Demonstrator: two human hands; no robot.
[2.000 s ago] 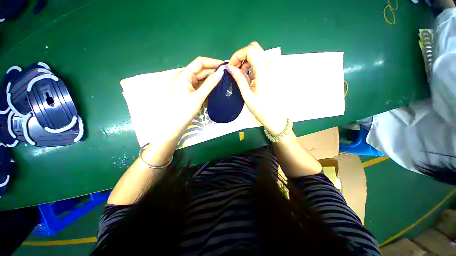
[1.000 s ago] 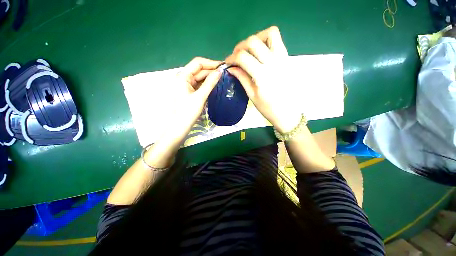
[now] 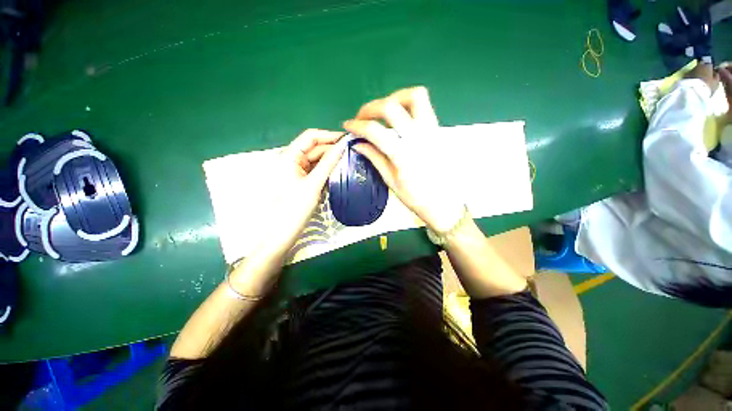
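Observation:
A dark navy oval cut piece [image 3: 359, 193] hangs between my hands over the white backing sheets [image 3: 481, 164]. My left hand [image 3: 309, 172] pinches its far end from the left, thumb and fingers closed on the edge. My right hand [image 3: 401, 148] is at the same far edge from the right, fingers bent over it. The fingertips hide that edge, and I cannot tell if a strip is there. Rows of pale and dark arcs show on the sheet [image 3: 315, 238] beside my left wrist.
Stacked navy pieces with white arcs [image 3: 92, 193] lie at left. Yellow rubber bands [image 3: 592, 54] and a few navy pieces [image 3: 622, 20] lie at far right. A person's white sleeve [image 3: 682, 177] is at right. An open carton [image 3: 558, 309] and a blue stool [image 3: 568, 255] are below the table edge.
The whole view has shifted, so the table things sit lower in the picture. My right hand has lowered its raised fingers towards the piece's far edge. The piece stays held between both hands.

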